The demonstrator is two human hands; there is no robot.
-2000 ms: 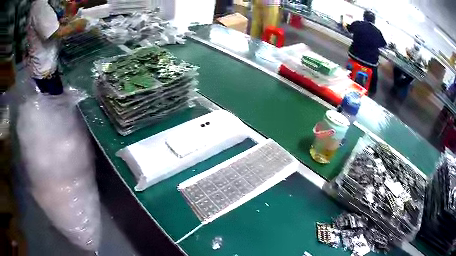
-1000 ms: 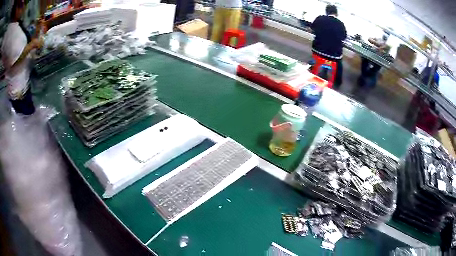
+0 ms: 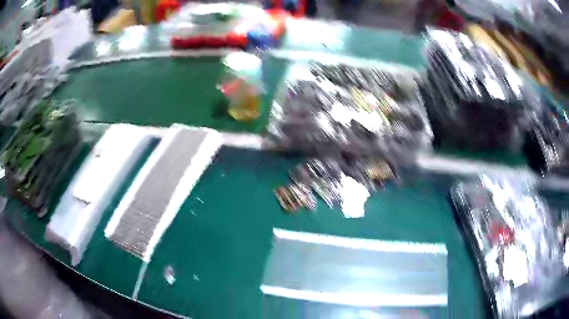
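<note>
No hand is in the picture. The frame is motion-blurred. A long, glossy, pale grey sticker sheet (image 3: 355, 268) with white edges lies on the green bench top (image 3: 218, 205), nearest in front of me. Beyond it lies a loose dark heap of small circuit boards (image 3: 321, 180) with a bright white patch. A large clear tray heaped with boards (image 3: 355, 112) stands behind the heap. At the right is a shiny clear plastic tray or bag of boards (image 3: 505, 237) with a red patch.
Spare sticker sheets (image 3: 162, 187) and a white elongated package (image 3: 103, 180) lie at left. Stacked trays of green boards (image 3: 40, 149) stand far left. A lidded drink jar (image 3: 242, 87) and blue bottle (image 3: 261, 38) stand at the back. Dark stacked trays (image 3: 480, 93) stand at back right.
The view has swung right and down. The sticker sheet and the right-hand tray with the red patch have come into view. The other workers have left the picture. No hand shows in any frame.
</note>
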